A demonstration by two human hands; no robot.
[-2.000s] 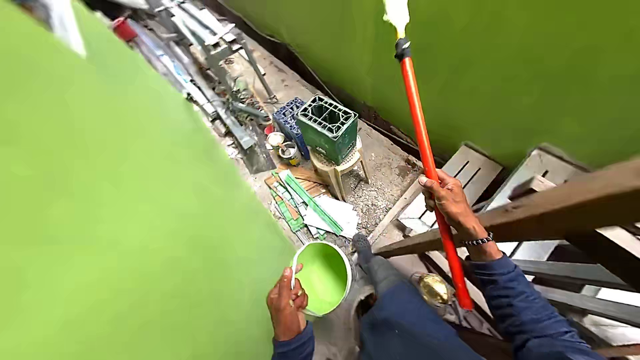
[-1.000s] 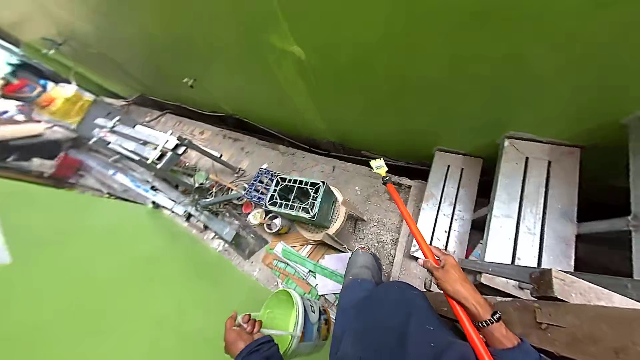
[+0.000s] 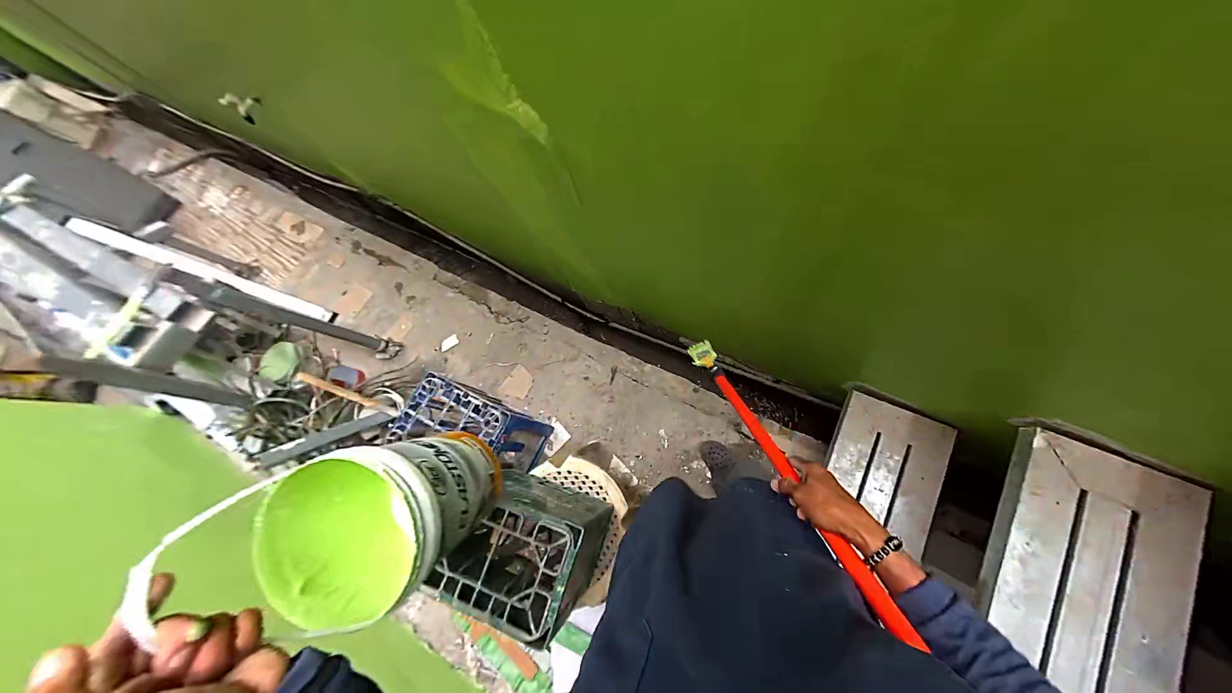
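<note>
My left hand, at the lower left, has its fingers closed around the white handle of a paint bucket with light green paint inside. The bucket tilts toward the view, over a dark green plastic crate. My right hand grips a long red pole at mid-length. On the pole's far tip is a paint-covered brush, low by the foot of the green wall. A dark bracelet is on my right wrist.
Slatted stair treads rise at the right. The crate sits on a pale plastic stool, beside a blue crate. Metal bars, cables and scraps lie at the left. A light green surface fills the lower left.
The bucket has risen from low beside my leg to in front of the green crate. The brush has come down from the wall since the earliest frame. The view has swung.
</note>
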